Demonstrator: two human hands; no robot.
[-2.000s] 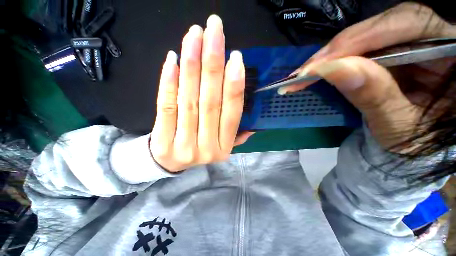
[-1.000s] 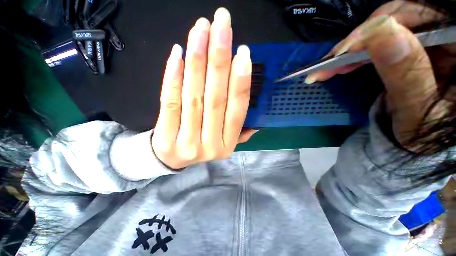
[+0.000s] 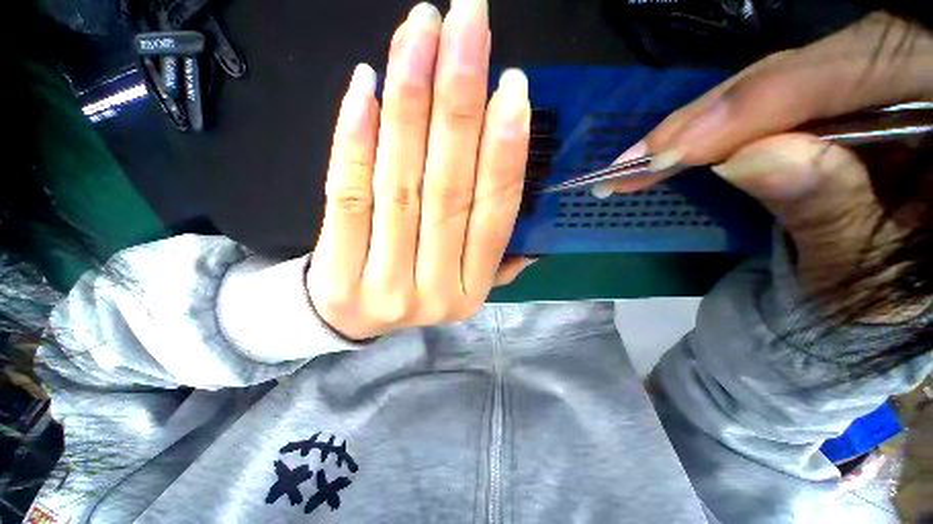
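My left hand (image 3: 414, 194) lies back up with its fingers straight and slightly apart, over the left end of the glossy blue sheet (image 3: 655, 241). What is under the palm is hidden; the thumb tip shows at the sheet's near edge. My right hand (image 3: 757, 133) holds silver tweezers (image 3: 624, 171) between thumb and fingers. Their tip is over the sheet, just right of my left index finger, beside a dark ribbed patch (image 3: 539, 154). Rows of small dark pieces (image 3: 634, 210) show on the sheet. Whether the tip holds a piece, I cannot tell.
Black lettered parts (image 3: 171, 45) lie in a pile at the left on the black mat (image 3: 276, 123). More black parts (image 3: 696, 26) lie at the top right. A dark rectangle with a bright reflection (image 3: 115, 95) is at the far left. The green bench edge (image 3: 614, 276) runs nearest me.
The tweezer tip moved away right from my left hand, then back left beside my index finger. My left hand stays over the sheet. The whole scene shifted slightly up in view.
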